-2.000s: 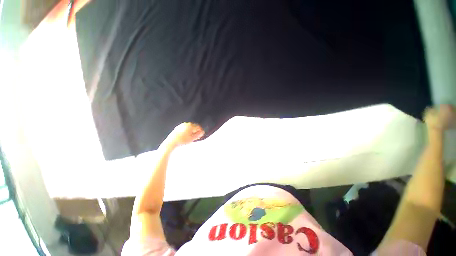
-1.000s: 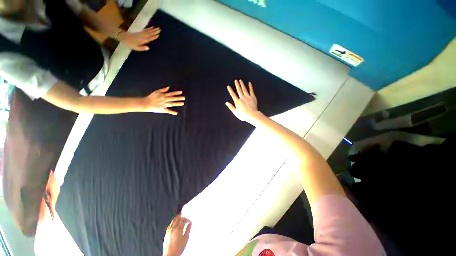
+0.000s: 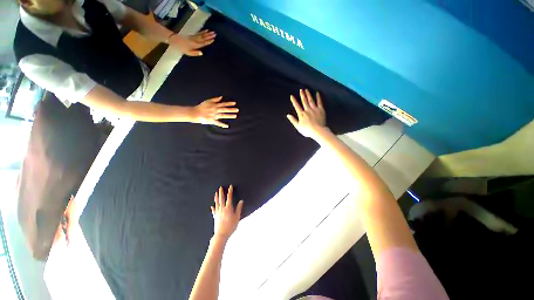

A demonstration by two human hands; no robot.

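Observation:
A large black interlining sheet [image 3: 175,170] lies spread over the white feed belt [image 3: 275,217], with small wrinkles. Its far edge lies against the blue press hood. My right hand [image 3: 308,117] lies flat on the sheet near its right edge, fingers spread. My left hand [image 3: 225,217] rests on the sheet's near right edge, fingers apart. Neither hand grips anything. Whether a red panel lies under the sheet is hidden.
A second person in a dark vest [image 3: 99,47] stands opposite, both hands on the sheet. The blue press [image 3: 351,53] is beyond. A brown-red stack [image 3: 55,170] hangs at the left. Scissors [image 3: 64,222] lie near it. A black pile [image 3: 480,252] is low right.
The sheet has moved up to the press and its far edge now meets the hood. My left hand has moved up onto the sheet with its fingers spread. The wrinkles look fewer.

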